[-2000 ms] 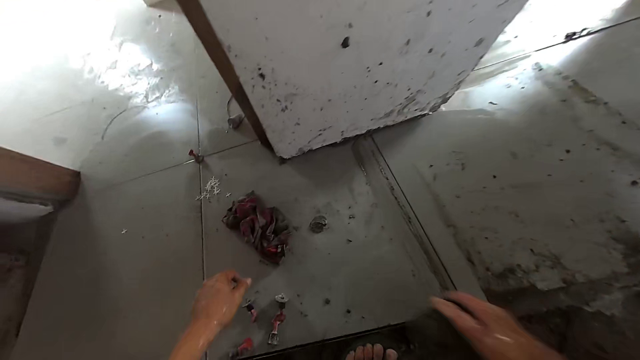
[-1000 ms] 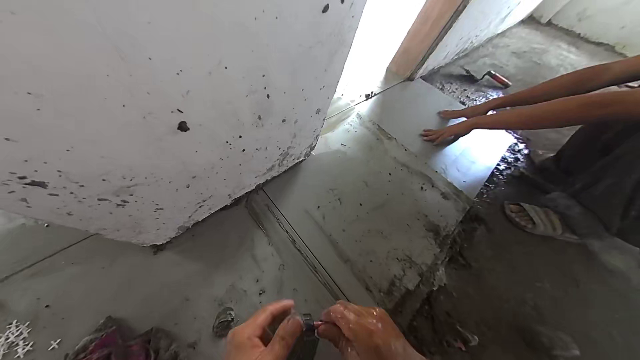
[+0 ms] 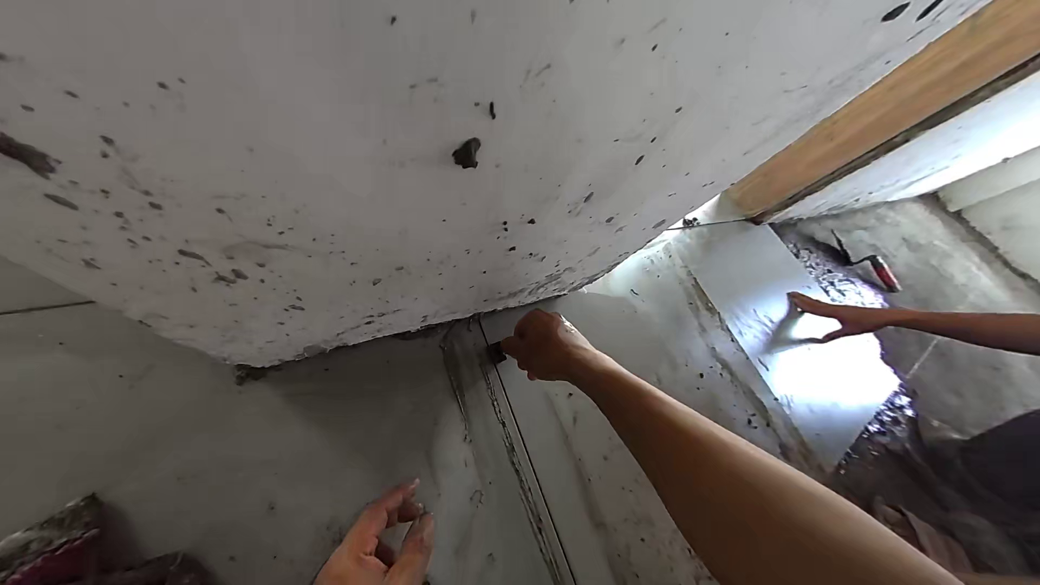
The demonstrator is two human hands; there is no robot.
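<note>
My right hand (image 3: 546, 345) is closed on a small dark piece (image 3: 496, 352), too small to name, at the joint (image 3: 520, 443) between two grey floor tiles. It is close to the foot of the white, mortar-spattered wall (image 3: 455, 219). Low in the view, my left hand (image 3: 382, 540) is over the left tile (image 3: 325, 455), thumb and forefinger curled near each other; I see nothing held between them. A crumpled dark red and grey cloth (image 3: 61, 552) lies at the bottom left.
At the right, a co-worker's hand (image 3: 837, 317) touches a shiny floor tile (image 3: 747, 284). Beyond it a red-handled trowel (image 3: 881, 272) lies on rough ground beside wet mortar (image 3: 833, 268). A wooden door frame (image 3: 877, 114) meets the floor at the upper right.
My hands were together one second ago; now they are apart, the right one at the joint by the wall. The view has swung right and closer to the wall.
</note>
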